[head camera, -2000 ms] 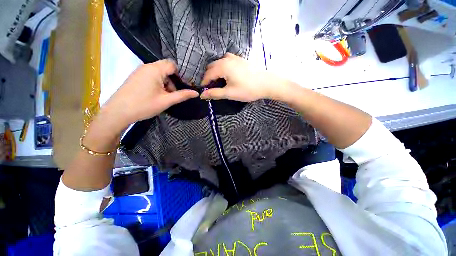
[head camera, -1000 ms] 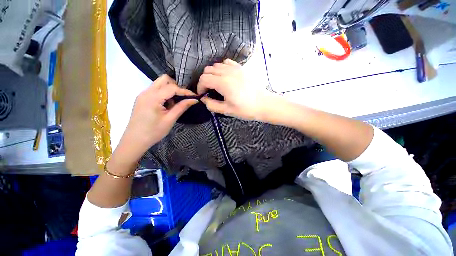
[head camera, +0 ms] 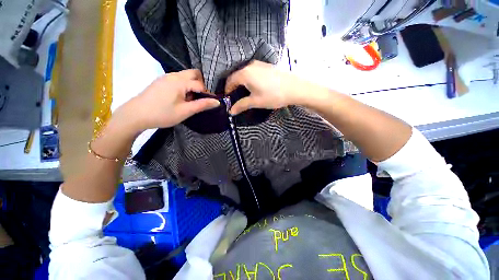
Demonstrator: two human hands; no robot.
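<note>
A black and grey checked jacket lies over the table edge and onto my lap. Its grey plaid part lies loose beyond my hands. The front zipper runs from my fingertips down towards my body, its pale teeth closed in one line. My left hand pinches the black cloth just left of the zipper's top end. My right hand pinches the cloth on the right side of the zipper top, close to my left fingertips. A small silver piece shows between my fingertips.
A wide cardboard strip with yellow shiny tape is at the left. At the right are orange-red scissor handles, a black flat item and dark-handled snips. A blue crate is below the table edge.
The fingertips have parted slightly at the zipper top, and the silver piece now shows more clearly. The view swung one way and back, shifting the whole scene.
</note>
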